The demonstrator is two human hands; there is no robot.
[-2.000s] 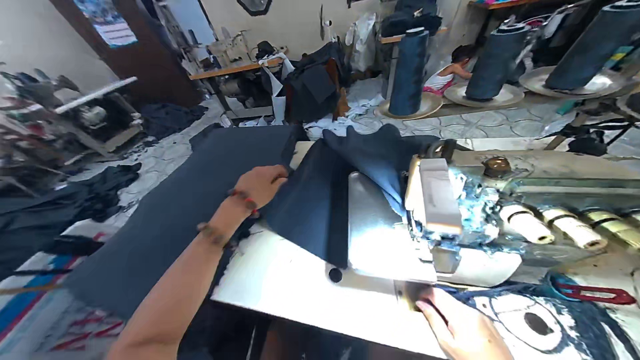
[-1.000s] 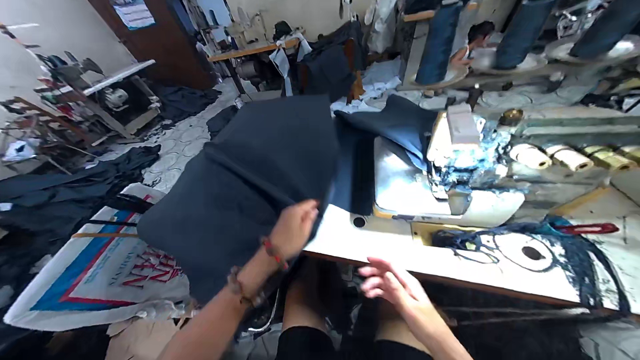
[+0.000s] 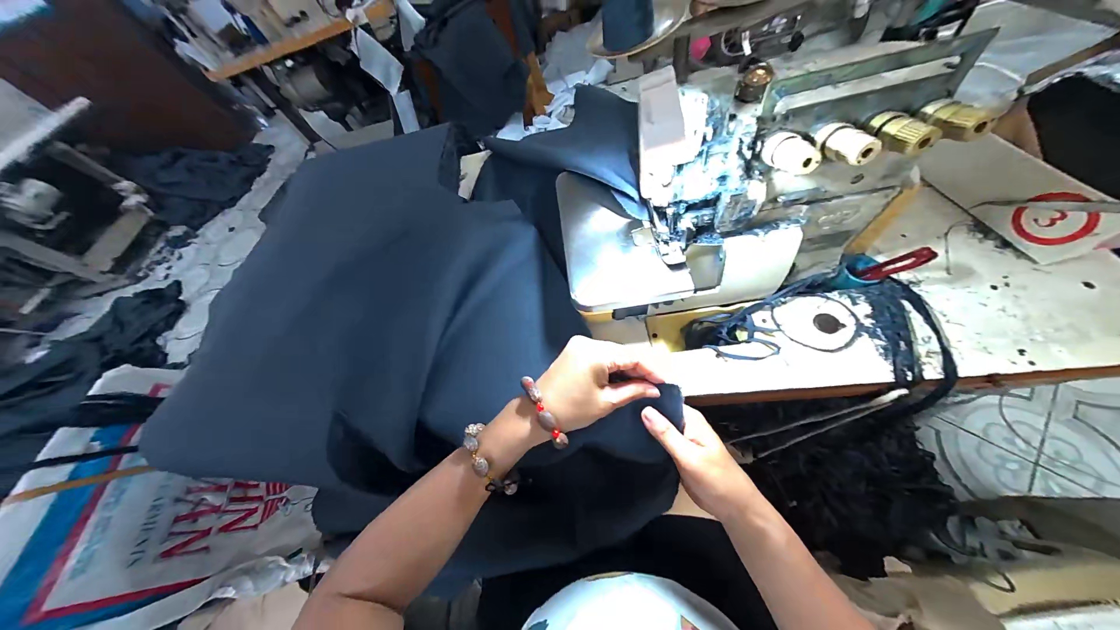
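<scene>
A large piece of dark navy fabric (image 3: 385,289) lies over the left end of the sewing table and hangs down towards my lap. My left hand (image 3: 595,385), with two beaded bracelets on the wrist, pinches the fabric near its right corner. Close beside it, my right hand (image 3: 700,455) grips the same corner between thumb and fingers. Just beyond the hands stands an overlock sewing machine (image 3: 735,210); part of the fabric lies behind its metal plate (image 3: 612,254), by the presser foot.
Tweezers with red handles (image 3: 897,264) rest in a small blue holder on the white tabletop (image 3: 1006,306). Thread trimmings (image 3: 840,490) heap below the table edge. A printed white bag (image 3: 114,542) lies at lower left. Another sewing table (image 3: 297,39) stands behind.
My left hand has moved right with the fabric, which now spreads across my lap. My right hand, empty a second ago, has closed on the fabric's corner. The view has tilted down.
</scene>
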